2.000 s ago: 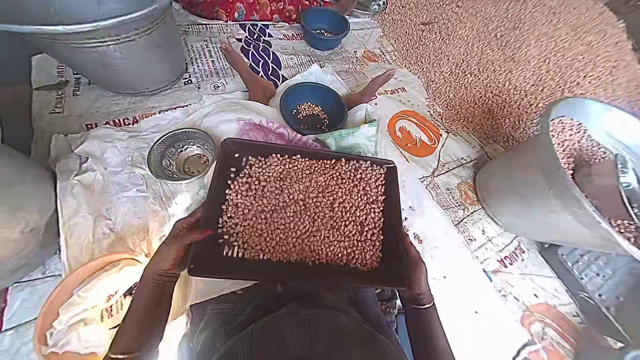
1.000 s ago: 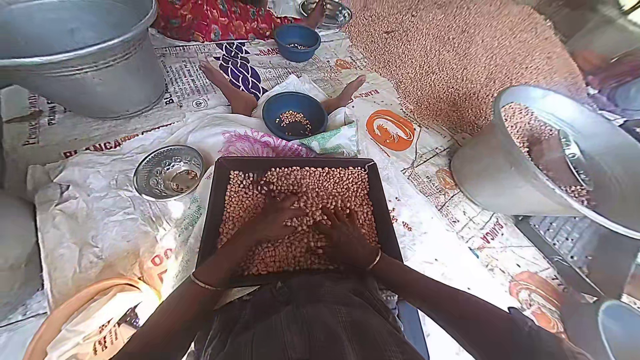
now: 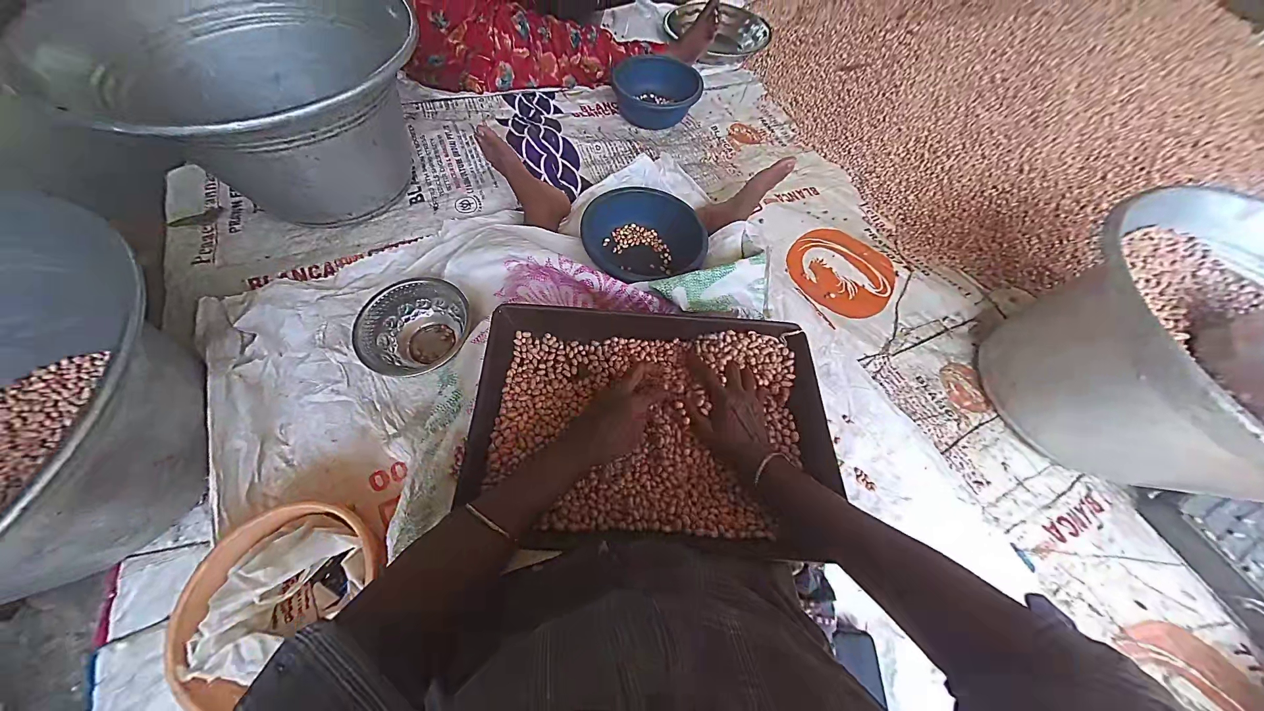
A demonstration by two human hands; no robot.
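A dark rectangular tray (image 3: 822, 434) rests on my lap, filled with reddish-brown peanut kernels (image 3: 652, 494). My left hand (image 3: 617, 420) lies on the kernels near the tray's middle, its fingers curled and pointing inward; whether it pinches any kernel cannot be told. Just to its right, my right hand (image 3: 733, 410) touches the kernels with its fingers spread. Beyond the tray's far edge stands a blue plastic bowl (image 3: 644, 232) with some pale kernels in it. A perforated metal bowl (image 3: 410, 326) is left of the tray, with a few bits at its bottom.
Large metal tubs stand at upper left (image 3: 296, 158), at left (image 3: 148, 444) and at right (image 3: 1057, 375). A heap of kernels (image 3: 1007, 118) spreads at upper right. An orange-rimmed basin (image 3: 188, 602) is at lower left. Another person's feet (image 3: 528, 183) flank the blue bowl; a second blue bowl (image 3: 657, 91) lies beyond.
Two seconds ago both hands held the tray by its sides; now they are in the kernels. Since one second ago my hands have shifted slightly toward the tray's far side.
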